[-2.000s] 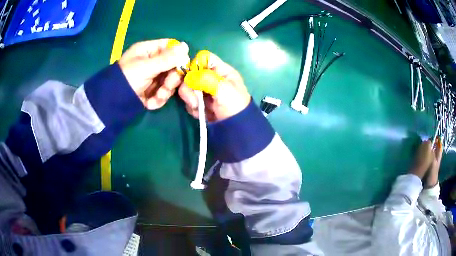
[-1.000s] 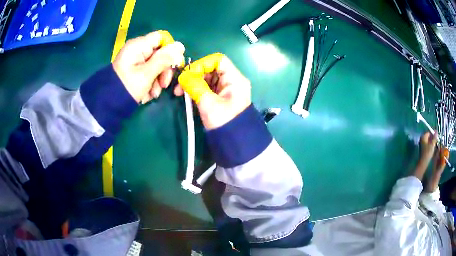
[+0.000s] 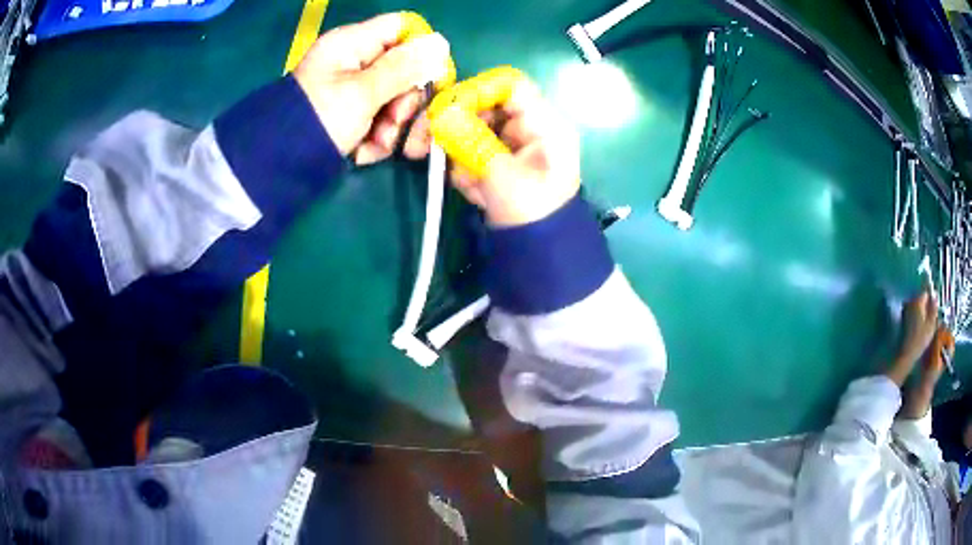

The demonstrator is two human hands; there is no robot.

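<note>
My left hand (image 3: pixel 373 85) and my right hand (image 3: pixel 506 144), both with yellow finger cots, meet at the upper middle. Between their fingertips they pinch the upper end of a sleeved wire harness (image 3: pixel 431 234) and its dark wires. The white strip hangs down from my right fingers to a white multi-pin connector (image 3: pixel 416 348) at its lower end. A second white strip (image 3: pixel 460 325) runs from near that connector toward my right sleeve. The small parts at the fingertips are mostly hidden by the fingers.
A harness with fanned black wires (image 3: pixel 693 138) lies right of my hands; another white harness (image 3: pixel 613 23) is at the top. A blue tray (image 3: pixel 117 15) is cut off at upper left. A co-worker's hands (image 3: pixel 922 335) hold a strip at right, near a harness pile (image 3: pixel 957 266).
Both hands have moved slightly up and right in the picture with the harness. The tray and bench items also shift, so the view has moved. The co-worker's strip has changed angle.
</note>
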